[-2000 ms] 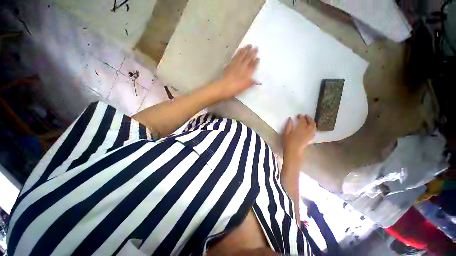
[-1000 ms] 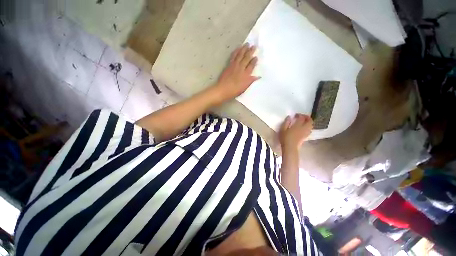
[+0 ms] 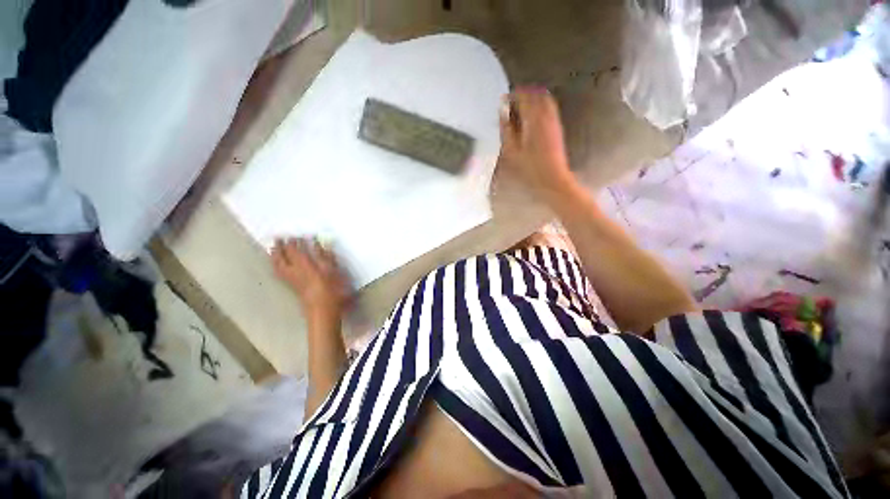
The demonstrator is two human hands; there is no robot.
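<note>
A white cut piece (image 3: 322,175) lies flat on the beige-brown table, its rounded end at the upper right. A grey-brown stone weight (image 3: 418,135) lies across its upper part. My left hand (image 3: 312,271) rests on the piece's lower left edge, slightly blurred, with the fingers apart. My right hand (image 3: 533,134) is at the right edge beside the rounded end, with its fingers bent against the edge. Whether it pinches the piece cannot be told.
A large white sheet (image 3: 166,107) lies over the table's left side. Crumpled clear plastic (image 3: 664,68) hangs at the upper right. The pale floor (image 3: 761,195) at right has dark scraps. Dark cloth (image 3: 127,302) lies at left. My striped garment (image 3: 546,380) fills the bottom.
The view has turned strongly. The piece's rounded end and the weight now show towards the upper part. My left hand is now at the lower left edge, my right hand beside the rounded end.
</note>
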